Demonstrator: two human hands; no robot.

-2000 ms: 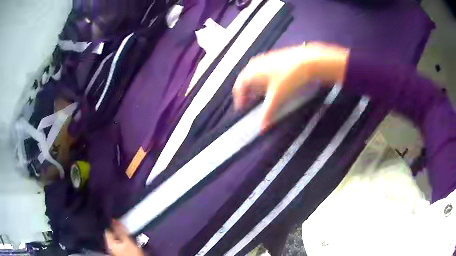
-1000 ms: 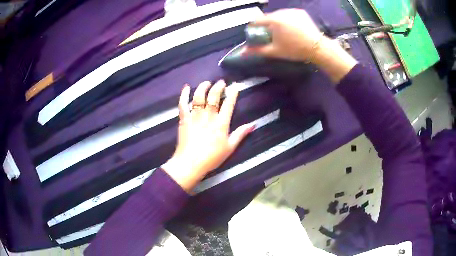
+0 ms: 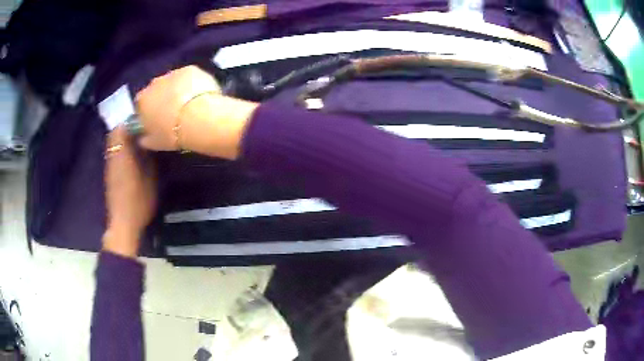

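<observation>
Dark fabric strips (image 3: 233,229) lie side by side across the purple-covered table. White interfacing strips lie on them: a wide curved one (image 3: 381,44) at the far side and narrower ones (image 3: 289,247) nearer me. My right hand (image 3: 176,109) is at the left end of the strips, closed around the steam iron, which is almost wholly hidden under the hand. My left hand (image 3: 130,187) reaches up from below, its fingers hidden behind the right hand and the iron. A small white piece (image 3: 116,107) shows just beyond the hands; whether the left hand holds it is unclear.
The iron's hose and cord (image 3: 438,65) run across the strips to the right edge. An orange-yellow ruler (image 3: 231,15) shows at the far side. A green board (image 3: 621,35) is at the upper right. Dark fabric is heaped at the upper left. Dark scraps (image 3: 206,327) lie on the pale floor.
My right hand has moved with the iron from the upper right to the table's left end. My left hand has left the middle strips and moved left beside it. The view has turned.
</observation>
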